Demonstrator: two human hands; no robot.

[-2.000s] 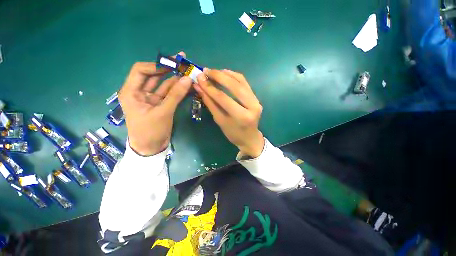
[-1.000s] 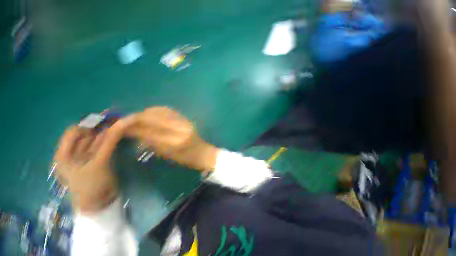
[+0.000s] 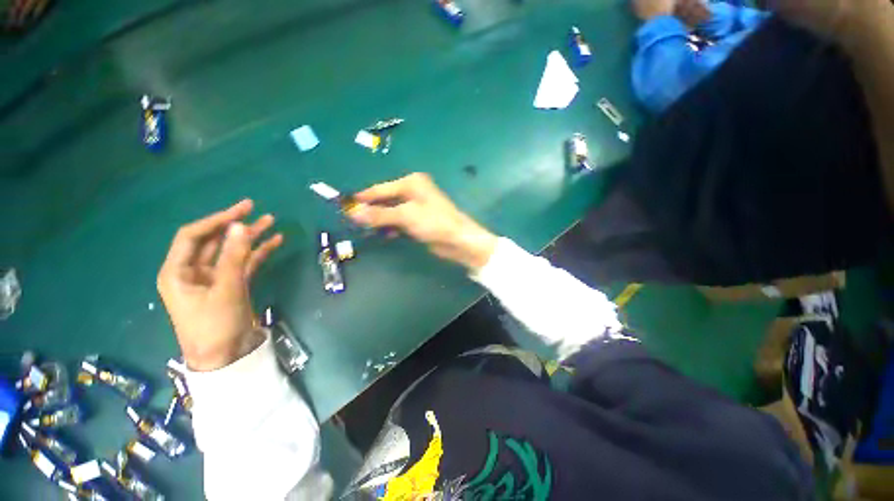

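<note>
My right hand [image 3: 417,213] holds a device unit [image 3: 345,203] in its fingertips above the green table. The unit's white-faced display module [image 3: 323,191] sticks out at its left end, with some orange near the fingers; the rest is hidden by the fingers. My left hand [image 3: 214,279] is raised to the left, empty, its fingers apart and slightly curled. Another device unit [image 3: 331,264] with a small white tab lies on the table just below, between the hands. One more unit [image 3: 285,342] lies beside my left wrist.
Several units [image 3: 157,431] lie clustered at lower left. A pale blue square [image 3: 305,138], a loose assembly [image 3: 370,140] and a white paper scrap [image 3: 557,82] lie further back. A coworker's blue sleeve [image 3: 676,64] is at upper right. A single unit [image 3: 153,127] lies at upper left.
The view has turned to the right. My left hand has let go of the unit and moved apart from my right hand, which still holds a unit.
</note>
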